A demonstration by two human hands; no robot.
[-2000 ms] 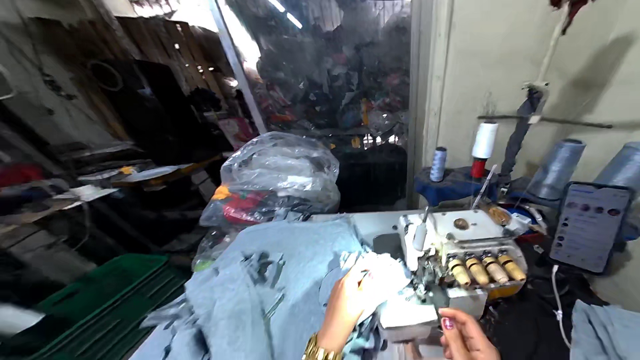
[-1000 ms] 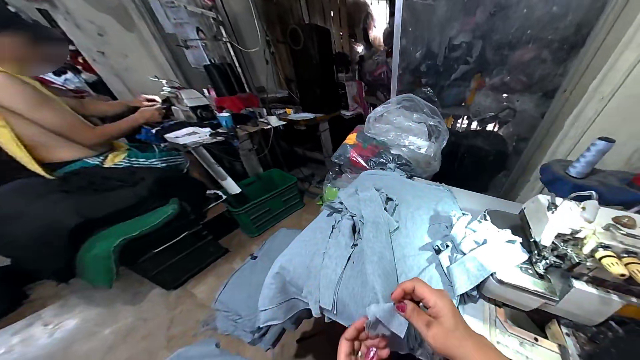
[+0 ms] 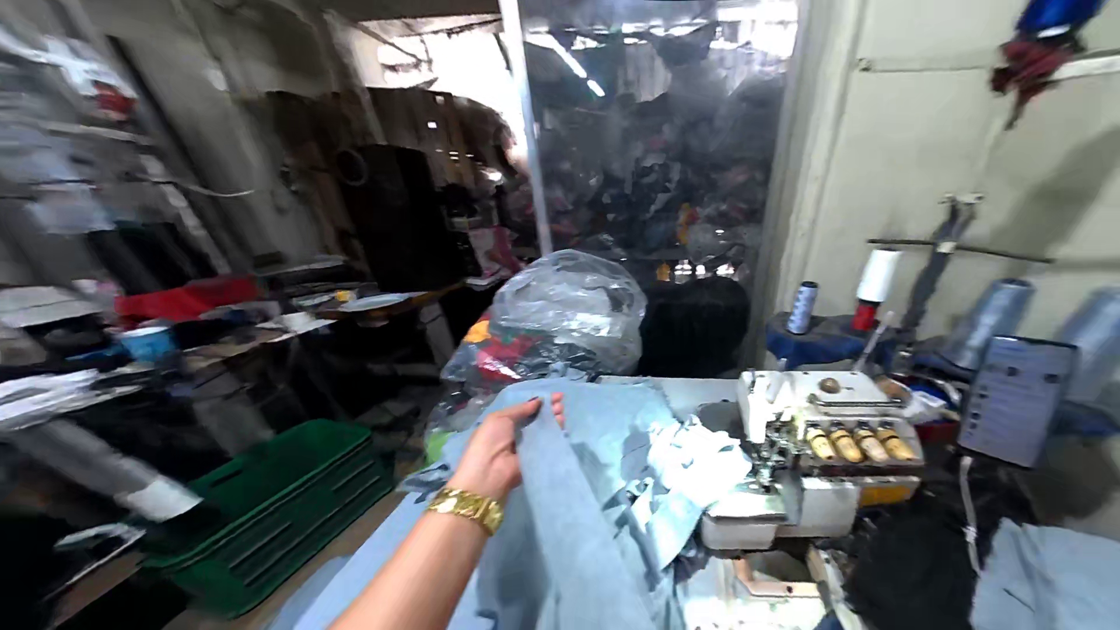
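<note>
My left hand [image 3: 494,451], with a gold-coloured watch or bracelet on its wrist, pinches the top end of a long light-blue fabric piece [image 3: 569,516] between thumb and fingers. That piece hangs down toward the bottom edge of the view. Under and behind it lies a pile of similar light-blue fabric [image 3: 612,411]. Small pale cut pieces [image 3: 696,459] are bunched right of the pile, against an overlock sewing machine [image 3: 831,420] with several yellowish thread-tension dials. My right hand is out of view.
A green plastic crate [image 3: 271,516] stands on the floor at left. Clear plastic bags [image 3: 569,306] with coloured contents sit behind the pile. Thread cones [image 3: 877,276] and a lit phone [image 3: 1018,398] with a cable are at right. Dark cloth [image 3: 910,560] lies beside the machine.
A second ago both hands held a small light-blue piece low in front; now my left hand is farther forward, holding a long piece, and the right has left view. The view has swung right.
</note>
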